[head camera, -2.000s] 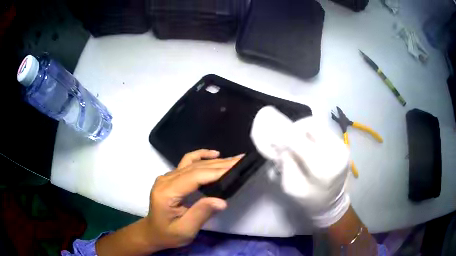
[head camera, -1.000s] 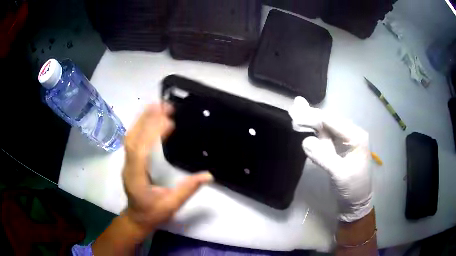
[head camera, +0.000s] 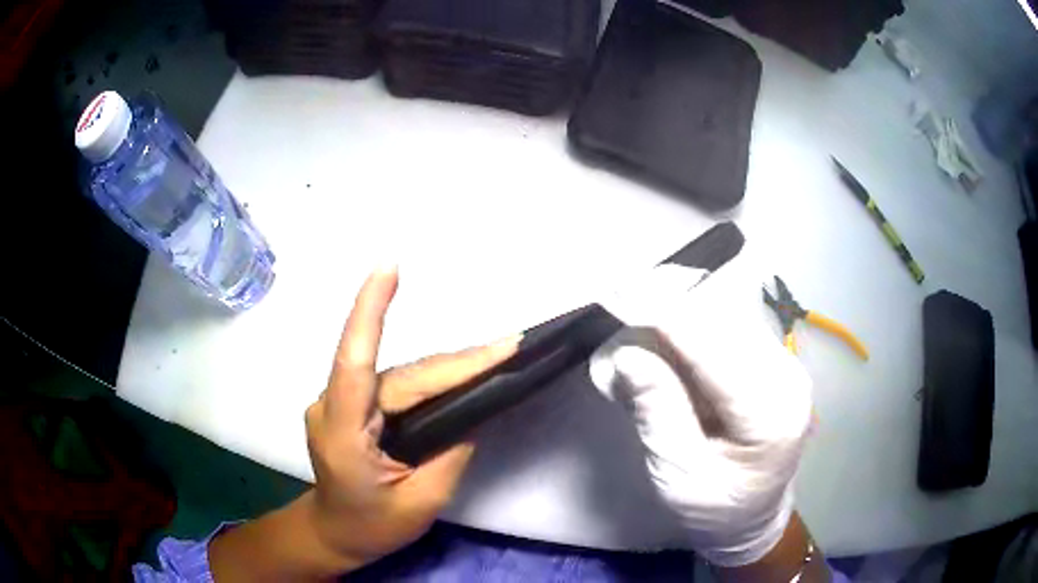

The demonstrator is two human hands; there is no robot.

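Observation:
A black tablet case [head camera: 501, 382] is held above the white table, tilted with its long edge facing me. My bare left hand [head camera: 393, 444] grips its left end, thumb below and fingers along the upper side, index finger raised. My gloved right hand [head camera: 711, 421] is at the case's right end, fingers curled against it. White material shows at the right fingers; I cannot tell glove from cloth there. A black corner [head camera: 711, 248] shows beyond the right hand. Cutters [head camera: 797, 317] with yellow handles lie to the right, partly hidden by the glove.
A clear bottle [head camera: 188, 216] with a white cap stands at the left. Black case stacks [head camera: 489, 51] stand at the far edge of the table [head camera: 262, 393]. A single case [head camera: 672, 108], a thin pointed tool [head camera: 882, 222], a black oblong block [head camera: 956, 387] and white scraps [head camera: 945, 142] lie beyond and right.
The case has turned from its holed face showing to edge-on. My left hand has closed on its left end. My right hand has moved left and lower, and the cutters show more.

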